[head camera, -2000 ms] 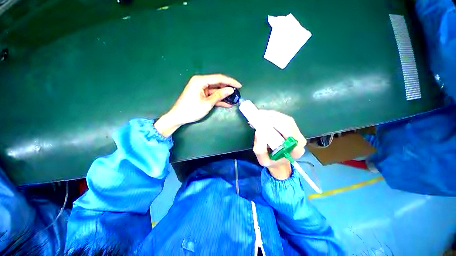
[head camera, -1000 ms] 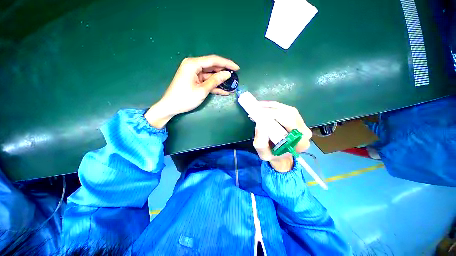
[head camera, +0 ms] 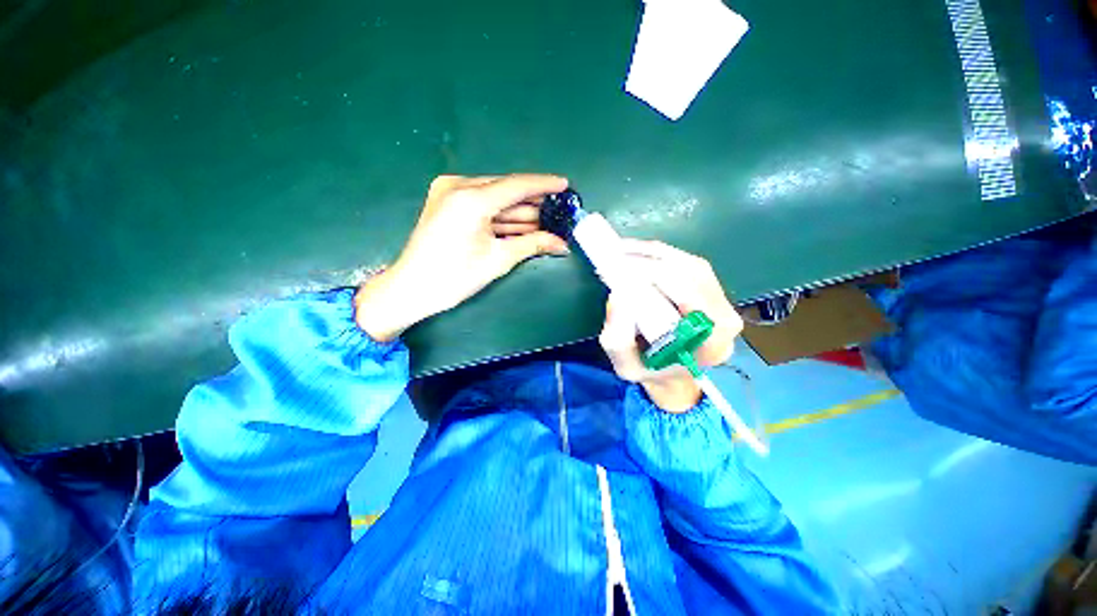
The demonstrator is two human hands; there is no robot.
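A small black round part (head camera: 559,214) is pinched between the thumb and fingers of my left hand (head camera: 469,241), just above the green surface. My right hand (head camera: 665,307) grips a white glue dispensing syringe (head camera: 600,246) with its front end pointing up and left. The tip end is at the black part's right side; whether it touches cannot be told. The syringe's green winged cap (head camera: 681,341) and a pale hose (head camera: 734,414) stick out behind my right hand. Both hands are bare.
The glossy dark green belt (head camera: 241,193) spans the view. White wiping paper (head camera: 683,54) lies at the top, and a striped strip (head camera: 984,96) lies at the right. Another person's blue sleeve (head camera: 962,325) and a brown board (head camera: 818,325) are at the right.
The black part has turned in my left hand, whose thumb is now lower and fingers more spread. The syringe stays in my right hand beside the part. The view has shifted slightly.
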